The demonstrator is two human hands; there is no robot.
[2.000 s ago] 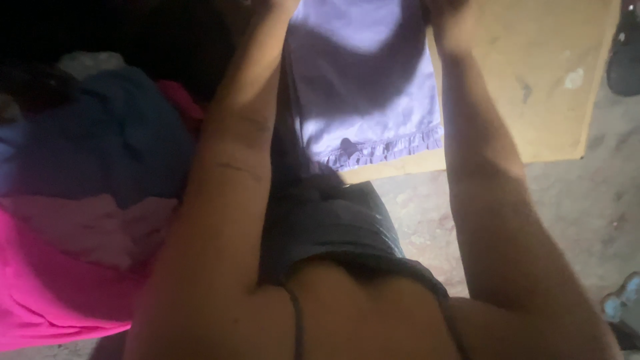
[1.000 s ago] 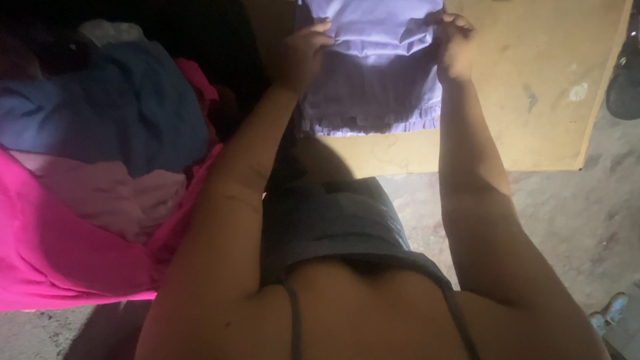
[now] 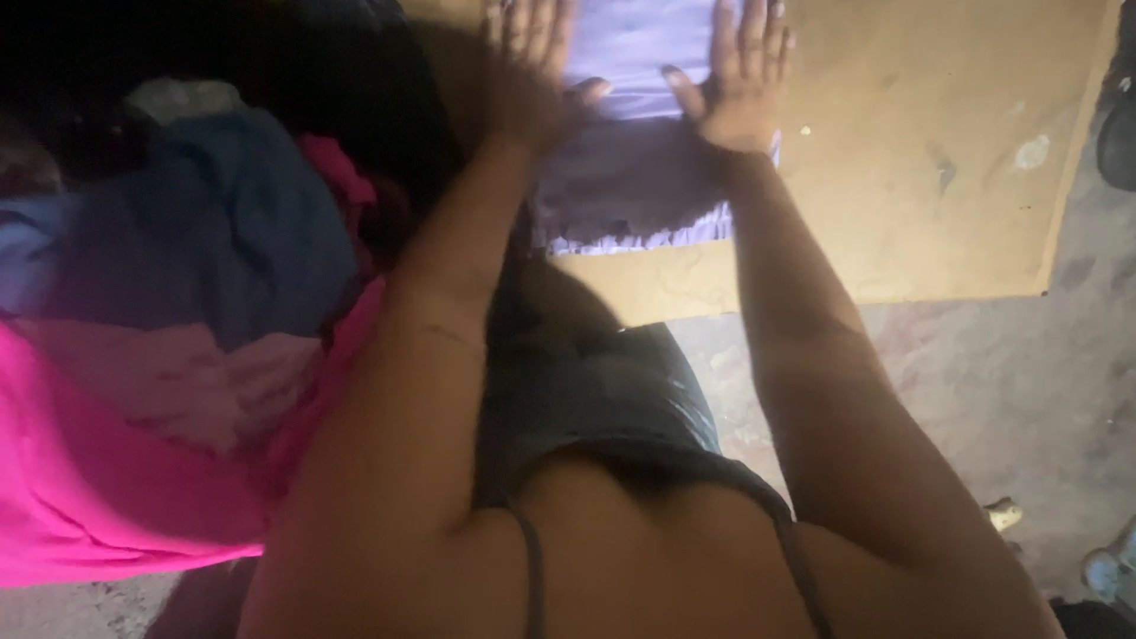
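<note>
A light purple cloth garment (image 3: 639, 169) with a ruffled lower edge lies on a tan board (image 3: 905, 177) at the top of the head view. My left hand (image 3: 532, 75) rests flat along its left side, fingers pointing up and a little blurred. Along the right side lies my right hand (image 3: 741, 80), palm down, its thumb stretched inward over the cloth. Neither hand grips anything. The garment's upper part runs out of the frame, and my arms' shadow darkens its lower part.
At the left, a heap of blue cloth (image 3: 240, 222) and dull pink cloth (image 3: 177, 377) lies on bright pink fabric (image 3: 80, 497). The board's corner ends over a rough grey floor (image 3: 958, 382). A dark object (image 3: 1118, 138) sits at the right edge.
One second ago both hands pinched the purple cloth at its sides, with a fold raised between them. They have let go and now lie flat on it, fingers extended.
</note>
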